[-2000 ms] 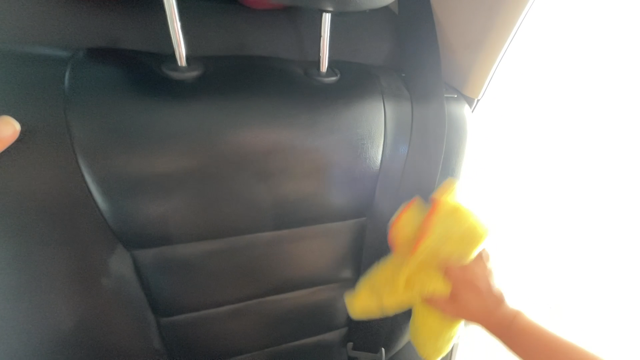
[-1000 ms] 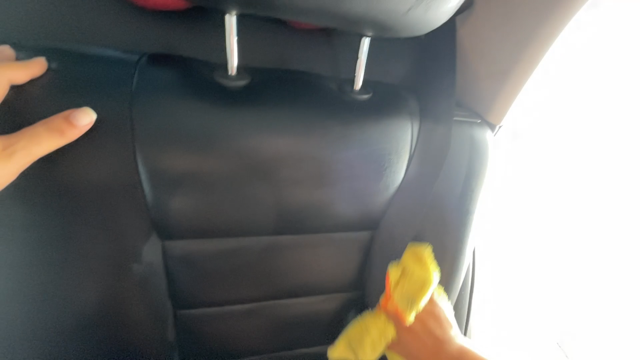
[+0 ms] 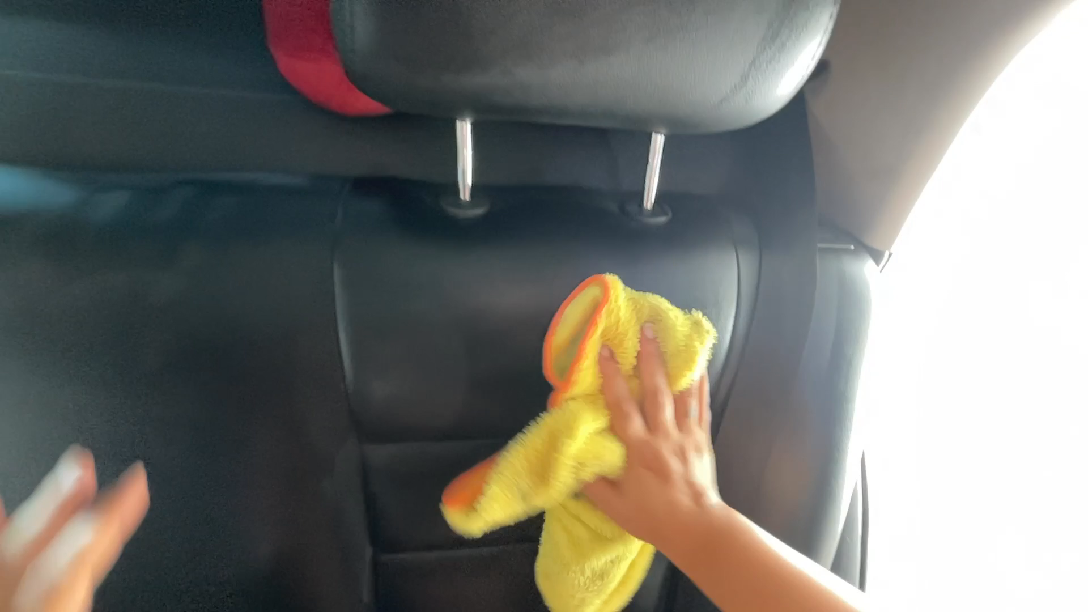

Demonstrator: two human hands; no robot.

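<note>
My right hand (image 3: pixel 663 450) presses a yellow microfiber cloth (image 3: pixel 586 433) with orange edging against the black leather seat backrest (image 3: pixel 450 340) of a car. Its fingers are spread over the bunched cloth, and part of the cloth hangs below the palm. At the lower left edge, my left hand (image 3: pixel 68 527) is blurred and partly out of view, with its fingers apart and nothing seen in it.
Above the backrest is a black headrest (image 3: pixel 586 59) on two metal posts, with a red item (image 3: pixel 319 64) beside it. A dark seat belt (image 3: pixel 773 314) runs down at the right, next to the pale pillar trim (image 3: pixel 901 93) and a bright opening.
My right hand has moved up with the cloth from the seat's lower right side onto the backrest panel. My left hand has dropped from the upper backrest to the lower left.
</note>
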